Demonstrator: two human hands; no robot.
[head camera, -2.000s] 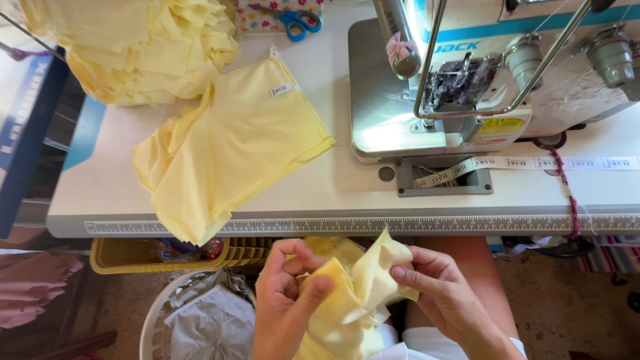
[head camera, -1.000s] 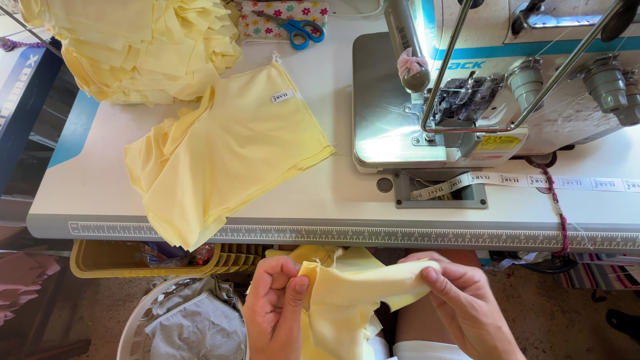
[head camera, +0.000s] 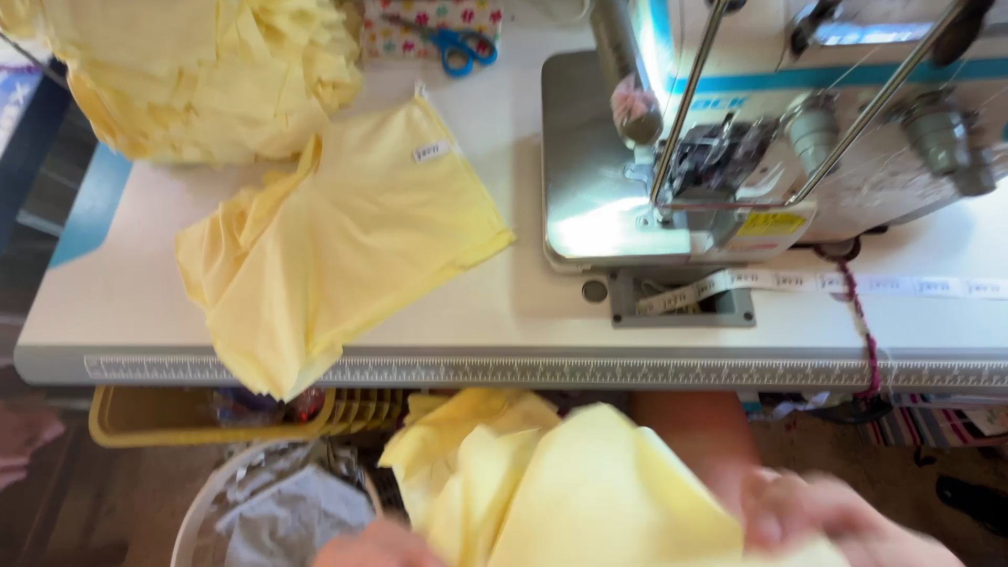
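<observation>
Over my lap, below the table edge, a piece of yellow fabric is spread between my hands. My left hand, blurred and mostly cut off by the bottom edge, is at the fabric's lower left; its fingers cannot be made out. My right hand, also blurred, has hold of the fabric's right side. More yellow fabric lies on my lap behind it. On the table, a flat stack of yellow fabric pieces with a small white label hangs slightly over the front edge.
A yellow fabric heap is at the back left, beside blue-handled scissors on flowered cloth. An overlock sewing machine stands right; a label tape runs before it. Below are a yellow basket and a white bin holding grey cloth.
My hands have moved lower and farther apart, and the fabric between them has opened out wider. The stack on the table has stayed in place.
</observation>
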